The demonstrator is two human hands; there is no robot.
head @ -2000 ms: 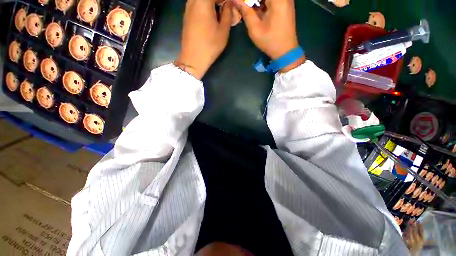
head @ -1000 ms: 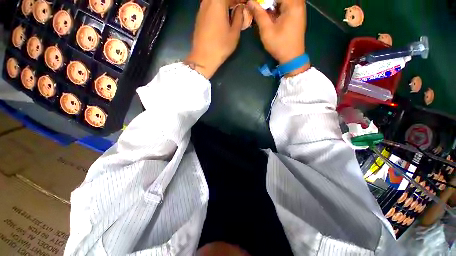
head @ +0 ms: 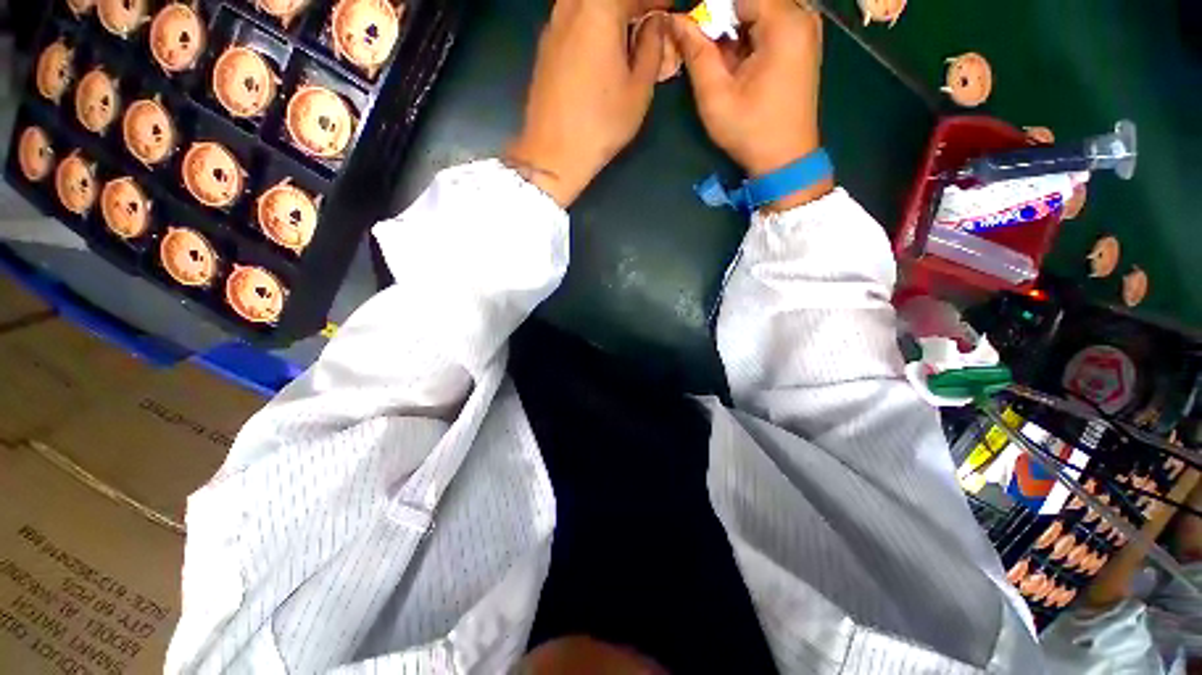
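Note:
My left hand (head: pixel 591 92) is at the top centre, its fingers closed on a peach-pink round part (head: pixel 655 42), mostly hidden by the fingers. My right hand (head: pixel 758 99), with a blue band at the wrist, holds a small white item with a touch of yellow (head: pixel 716 19) between thumb and fingers. The fingertips of both hands are close together near the frame's top edge. A black tray (head: pixel 310 270) at the left holds rows of similar peach parts (head: pixel 243 82).
A red box (head: pixel 923 198) at the right holds a syringe (head: pixel 1041 158) and a printed tube (head: pixel 1008 205). Loose peach parts (head: pixel 968 79) lie around it on the green surface. Below are a green-ended tool (head: pixel 969 382), a black device (head: pixel 1028 317) and another person's arm (head: pixel 1120 574).
Both hands have shifted slightly right and down in the picture, still holding their items. More loose peach parts show at the upper right. The other person's arm has come further into view.

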